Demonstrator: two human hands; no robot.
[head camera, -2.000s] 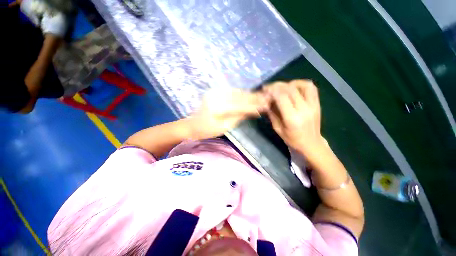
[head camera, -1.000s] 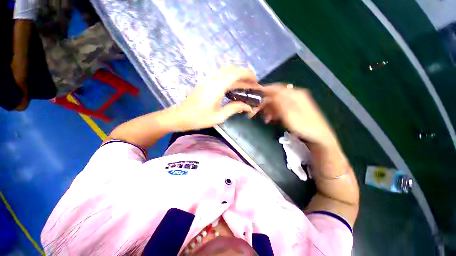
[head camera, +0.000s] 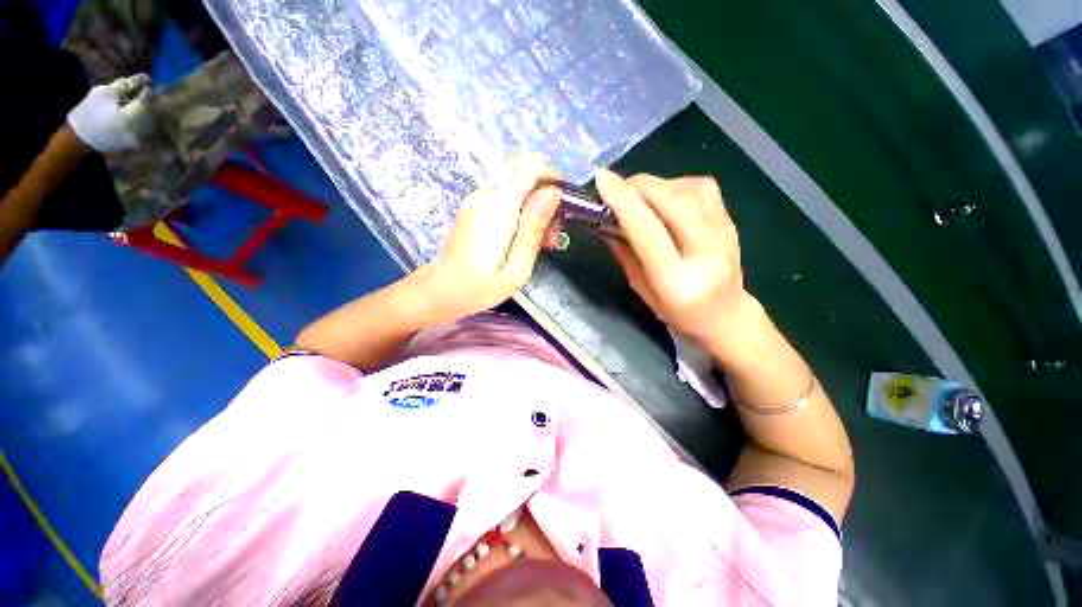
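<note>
My left hand (head camera: 492, 237) and my right hand (head camera: 688, 243) hold a dark, shiny metal cylinder unit (head camera: 581, 209) between them, in front of my chest. My left fingers grip its left end and my right fingers its right end, hiding both ends. A small round piece (head camera: 561, 241) shows just below the unit by my left fingers; I cannot tell if it is held. The film-wrapped tray (head camera: 522, 83) lies beyond my hands on the dark green bench (head camera: 593, 338).
A white glove (head camera: 700, 377) lies partly under my right forearm. A drink bottle (head camera: 925, 403) lies at the right. Small dark units (head camera: 954, 215) lie on the green belt (head camera: 819, 142). A gloved person's hand (head camera: 110, 115) and a red stool (head camera: 255, 225) are at the left.
A second ago my right hand was blurred at the unit's right end; now its fingers grip it clearly. The belt units have shifted right and down. The neighbour's gloved hand has come lower into view.
</note>
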